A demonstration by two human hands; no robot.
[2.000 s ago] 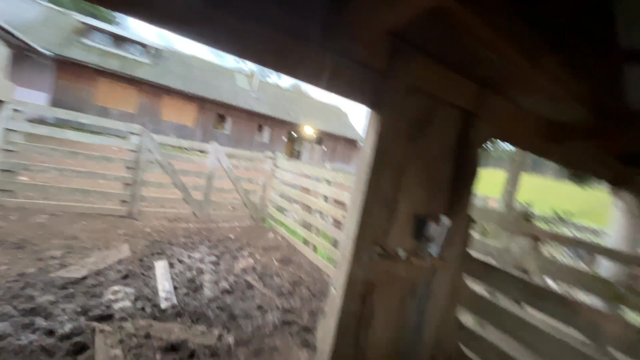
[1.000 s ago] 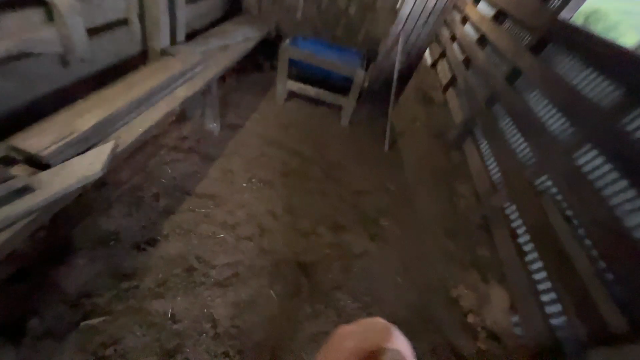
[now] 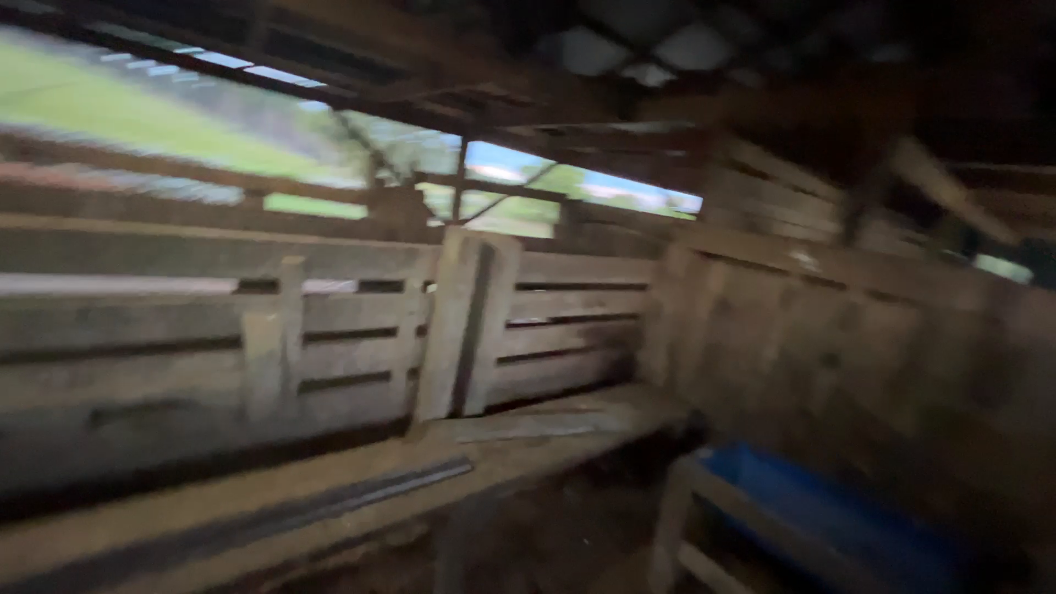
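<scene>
Neither my left hand nor my right hand shows in the head view. Along the left runs a long wooden bench or shelf [image 3: 330, 503] of boards, with a dark strip and a narrow light edge on it. A loose flat board [image 3: 536, 426] lies at its far end. At the lower right stands a wooden frame [image 3: 672, 528] that holds a blue trough or tub [image 3: 833, 511]. The picture is dark and blurred.
A slatted plank wall [image 3: 346, 346] stands behind the bench, with an upright post [image 3: 450, 322]. A boarded wall [image 3: 825, 346] closes the right side. Dark roof beams [image 3: 536, 99] hang low overhead. Dim ground [image 3: 561, 536] shows between bench and trough.
The view has swung up and left from the floor to the walls. A bit of skin, perhaps a hand, showed at the bottom edge one second ago and is out of view now.
</scene>
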